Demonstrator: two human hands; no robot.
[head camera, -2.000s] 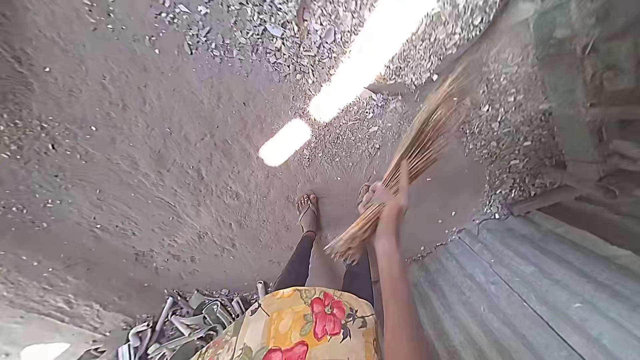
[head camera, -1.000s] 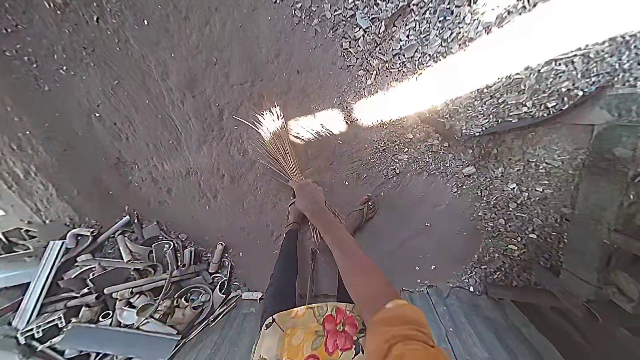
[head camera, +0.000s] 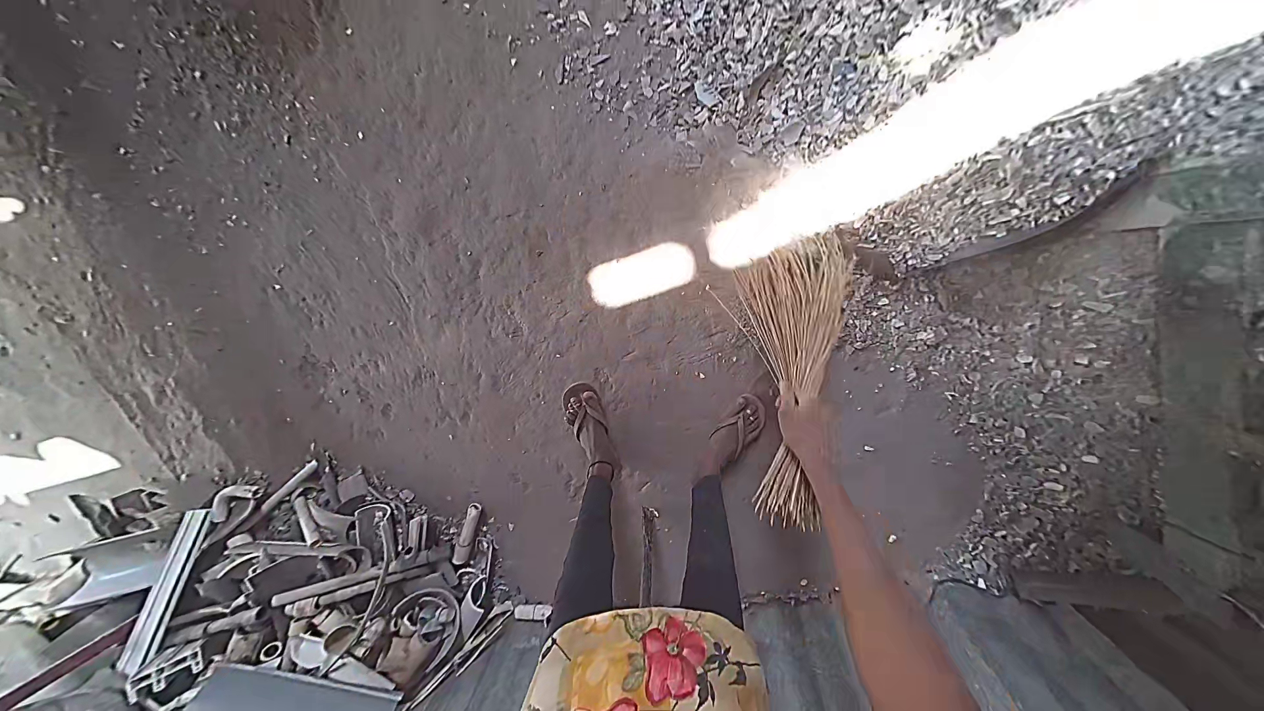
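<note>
My right hand (head camera: 805, 430) is shut around a straw hand broom (head camera: 800, 316) near the middle of its length, just right of my right foot. The bristles fan out toward the top of the view, their tips beside a bright strip of sunlight and the edge of the scattered chips. The bound or cut end sticks out below the hand, toward my body. My left hand is out of view. Both feet, in sandals, stand on the bare earth floor (head camera: 444, 247).
A heap of scrap plastic pipes and offcuts (head camera: 346, 583) lies at the lower left. Small chips (head camera: 1027, 395) cover the ground at the right and top right. Corrugated sheeting (head camera: 820, 652) is near my legs, and a block-like wall (head camera: 1210, 375) stands at the right edge.
The broom has swung from in front of my feet to their right side, still in my right hand. Its bristles were by the small patch of light one second ago.
</note>
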